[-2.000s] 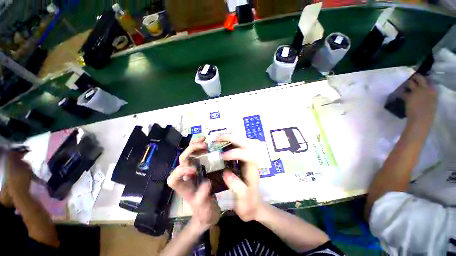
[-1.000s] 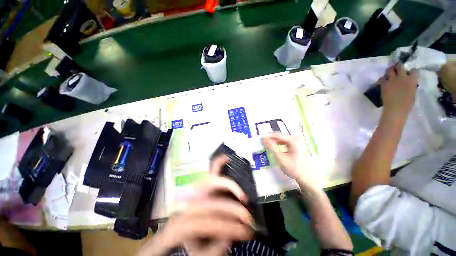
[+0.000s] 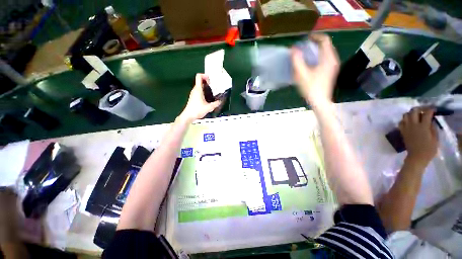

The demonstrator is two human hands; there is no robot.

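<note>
My left hand [image 3: 198, 101] grips a black retail box [image 3: 218, 97] with its white flap up, at the near edge of the green conveyor belt. My right hand [image 3: 315, 63] is raised over the belt and holds a bagged cylindrical unit [image 3: 277, 65], blurred, its whitish bag trailing to the left. Another bagged unit [image 3: 256, 95] stands on the belt between my hands. A printed cardboard mat [image 3: 228, 189] lies on the bench below my arms.
Part-folded black cartons [image 3: 109, 189] lie at left, partly behind my left forearm. More bagged units [image 3: 123, 105] and open boxes [image 3: 358, 63] are on the belt. A neighbour's hand [image 3: 419, 132] is at right. Brown cartons [image 3: 195, 20] stand beyond the belt.
Both hands have moved from over the bench to the belt. The box now stands open in my left hand, and my right hand has taken hold of a bagged unit.
</note>
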